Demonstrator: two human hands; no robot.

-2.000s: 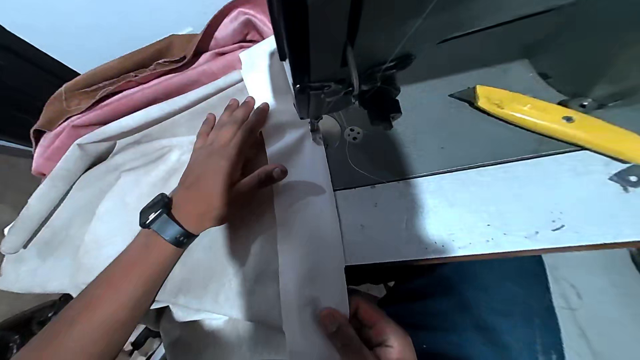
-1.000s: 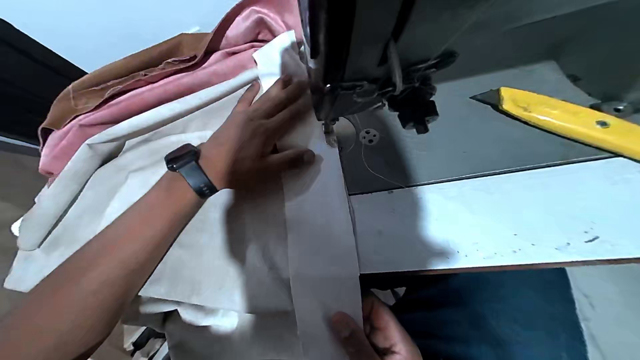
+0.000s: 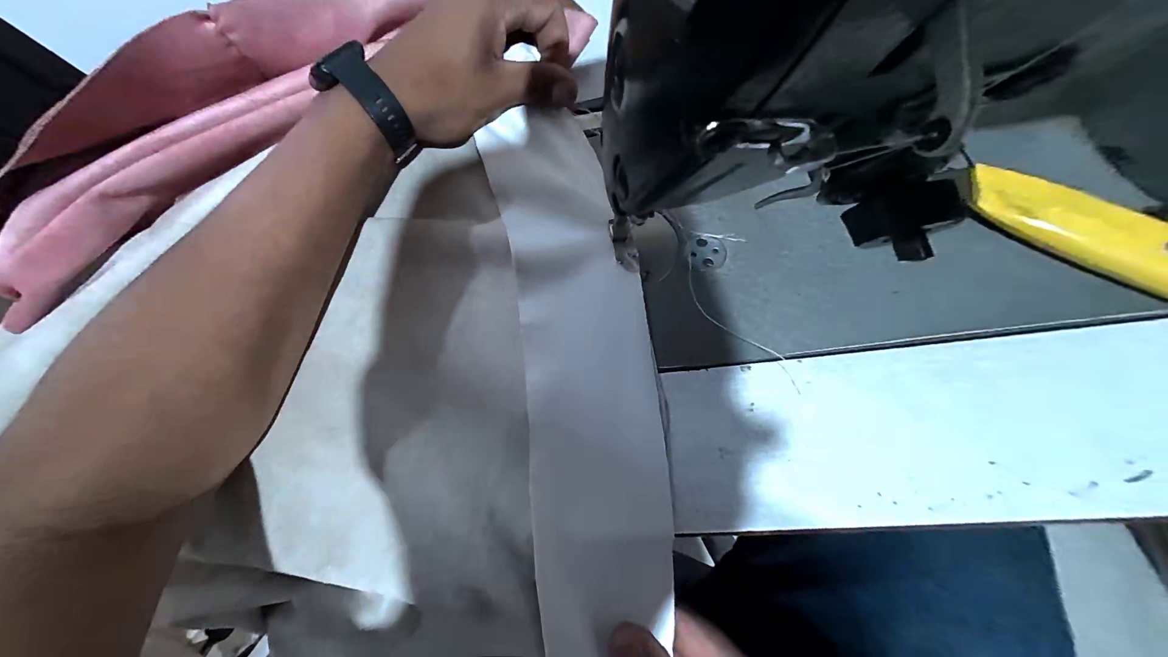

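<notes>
A long pale fabric strip [image 3: 593,392] lies along the right edge of a larger off-white fabric piece [image 3: 447,365]. Its right edge runs beneath the presser foot [image 3: 623,239] of a dark sewing machine [image 3: 748,82]. At the strip's far end, behind the presser foot, my left hand [image 3: 493,68] pinches the fabric between thumb and fingers; a black watch [image 3: 365,96] is on that wrist. My right hand [image 3: 671,639] grips the near end at the bottom edge of the view, thumb on top, mostly out of frame. Loose white thread [image 3: 730,328] trails from near the needle area.
Pink fabric [image 3: 173,155] is bunched at the upper left. A yellow utility knife [image 3: 1068,219] rests on the machine bed [image 3: 912,292] at the right, partly behind machine parts. The white table edge [image 3: 912,438] runs along the front, above dark blue cloth [image 3: 912,593].
My left hand has moved from lying flat on the fabric to the strip's far end, its fingers now curled there. My right hand stays at the near end. The view has moved closer.
</notes>
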